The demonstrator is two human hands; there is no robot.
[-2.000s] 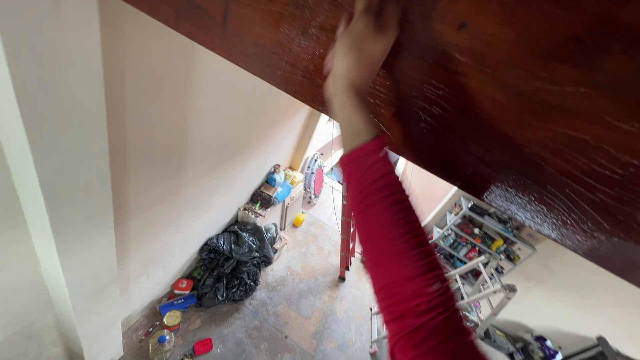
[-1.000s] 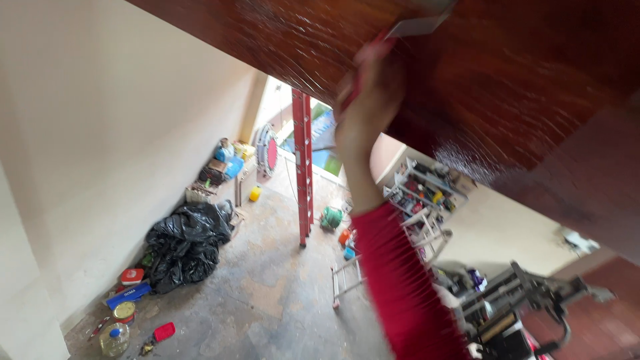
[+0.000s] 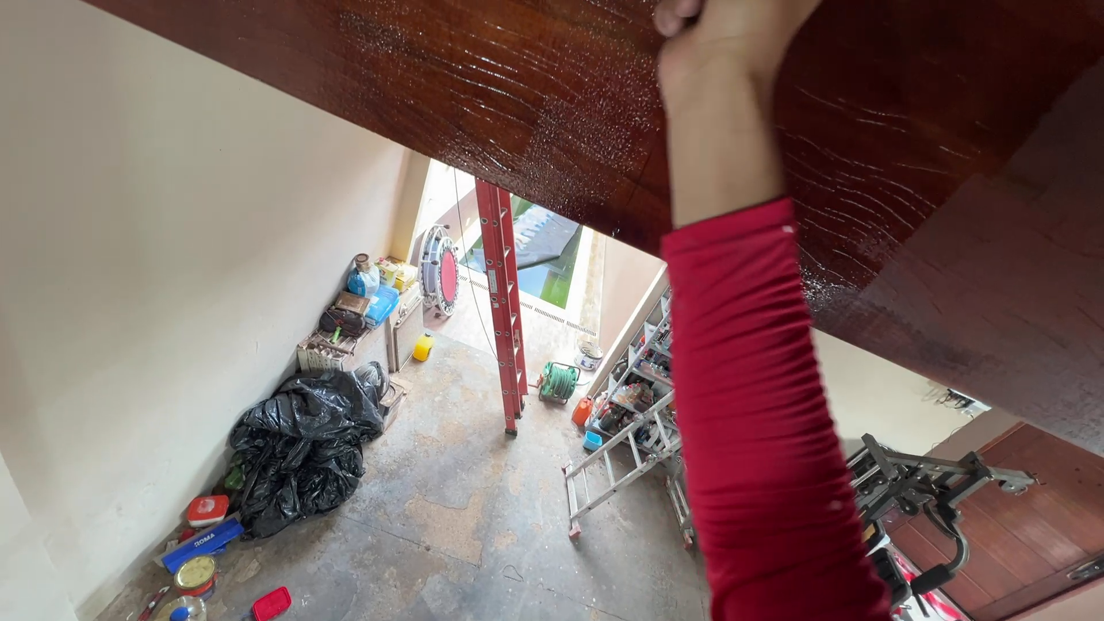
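Note:
My right hand (image 3: 733, 43), in a red sleeve, reaches up to a reddish-brown wooden surface (image 3: 586, 112) overhead. Its fingers are curled, and the top edge of the view cuts them off. The scraper seen in this hand a second ago is hidden or outside the view. Wet-looking droplets and fine curved lines shine on the wood on both sides of the wrist. Toward the right edge, a duller, purplish patch (image 3: 1018, 224) covers part of the surface. My left hand is out of view.
Far below on the floor stand a red ladder (image 3: 503, 302) and an aluminium ladder (image 3: 617, 466). Black plastic bags (image 3: 302, 440) lie by the left wall, near paint containers (image 3: 197, 576). A green hose reel (image 3: 559, 381), loaded shelves (image 3: 634, 388) and dark metal equipment (image 3: 931, 492) are farther right.
My right hand has moved up to the top edge of the view. The red-handled scraper, visible in it one second ago, no longer shows. The view has shifted somewhat.

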